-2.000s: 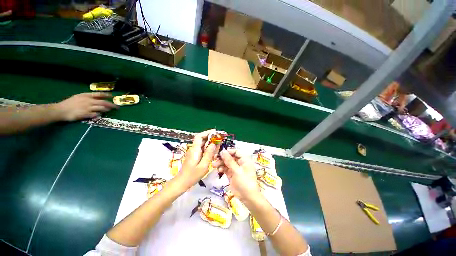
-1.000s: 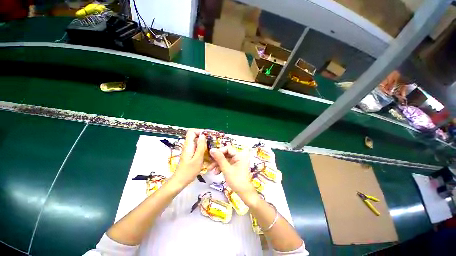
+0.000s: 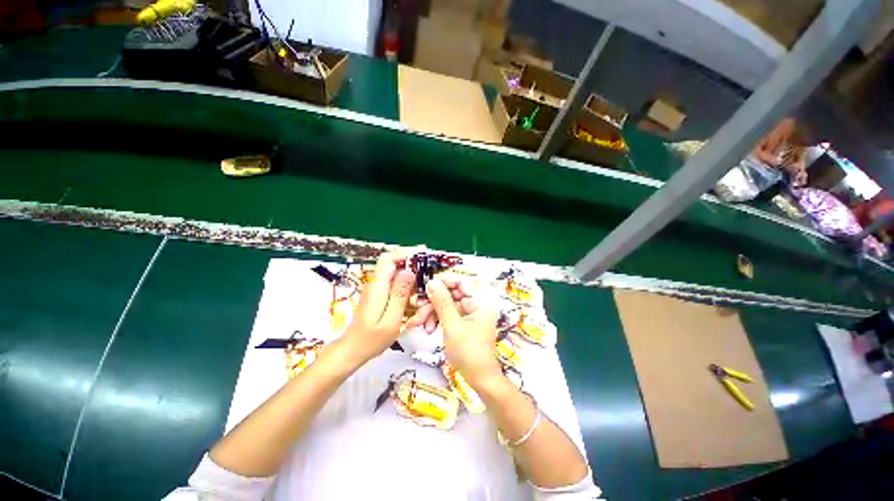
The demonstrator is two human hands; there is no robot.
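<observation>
My left hand [image 3: 380,305] and my right hand [image 3: 459,318] meet above the far part of the white sheet [image 3: 257,385]. Between their fingers they hold a unit with a small dark part [image 3: 425,266] and red and black wires; my fingers hide most of its housing. Several pale units with yellow blocks and thin wires lie on the sheet around and below my hands. One unit [image 3: 427,403] lies nearest me, with a black tab at its left. Another unit [image 3: 300,358] lies at the left with a flat black strip.
Yellow-handled pliers [image 3: 733,386] lie on a cardboard pad [image 3: 686,431] at right. Beyond the worn metal edge, a green conveyor [image 3: 363,201] carries a pale unit [image 3: 246,165] and a smaller one at far right. A grey post [image 3: 706,161] slants down at right. Open boxes stand opposite.
The other person's hand at the left has left the view, and only one unit shows on the belt there, drifting right. My hands stay together, turning the held unit so its dark part shows more.
</observation>
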